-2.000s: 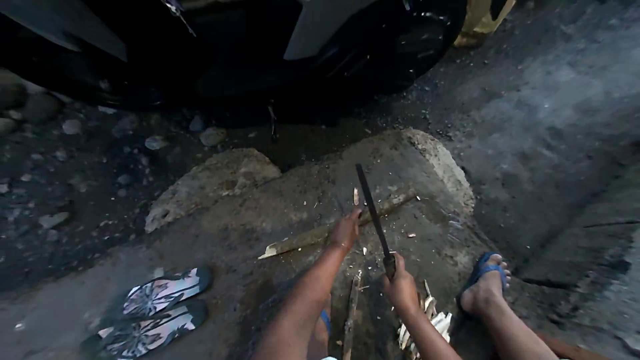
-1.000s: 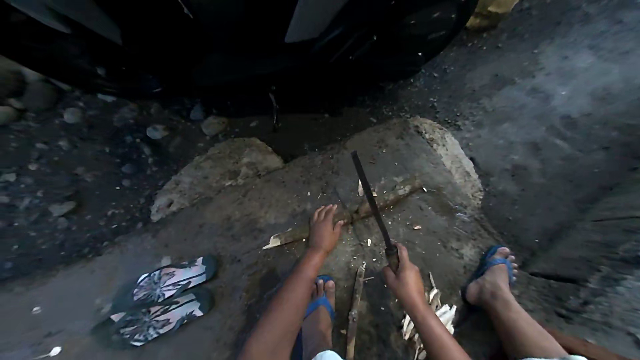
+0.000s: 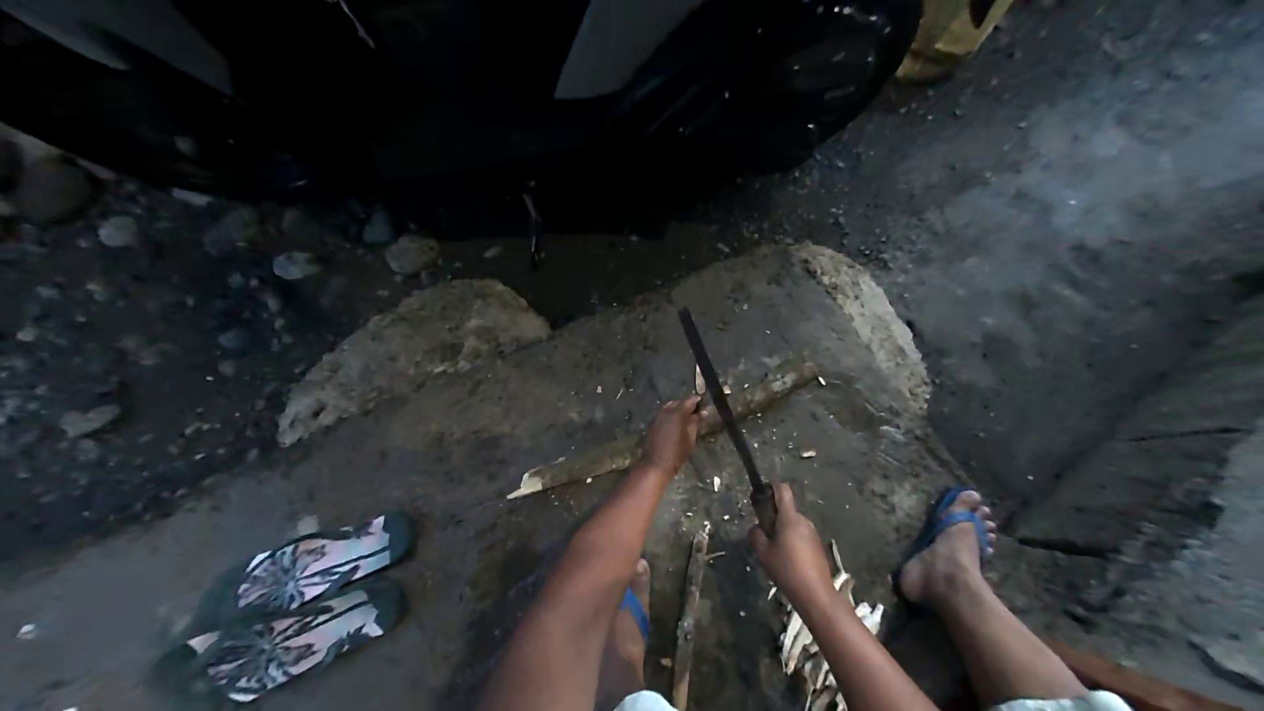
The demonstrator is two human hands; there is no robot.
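Observation:
My right hand [image 3: 785, 541] is closed around the handle of a long, dark machete [image 3: 724, 410], whose blade points up and slightly left. My left hand [image 3: 673, 433] is at a long wooden stick [image 3: 770, 392] lying across the concrete; its fingers are bent near the blade, and a small pale piece of wood shows by the fingertips. Whether they pinch that piece is hard to see. The blade passes over the stick. Between my feet lies a thinner stick [image 3: 690, 612], with a pile of pale split wood [image 3: 815, 647] beside it, partly hidden by my right forearm.
Patterned flip-flops [image 3: 314, 568] lie at the lower left. My right foot [image 3: 950, 553] wears a blue flip-flop. A dark vehicle [image 3: 444, 109] stands beyond the rough concrete slab [image 3: 612, 365]. Stones [image 3: 413, 254] lie at the left, and a yellowish object [image 3: 953, 38] at the top right.
A second ago my left hand was spread flat over the stick; now its fingers are drawn together near the blade. My right hand has kept hold of the machete.

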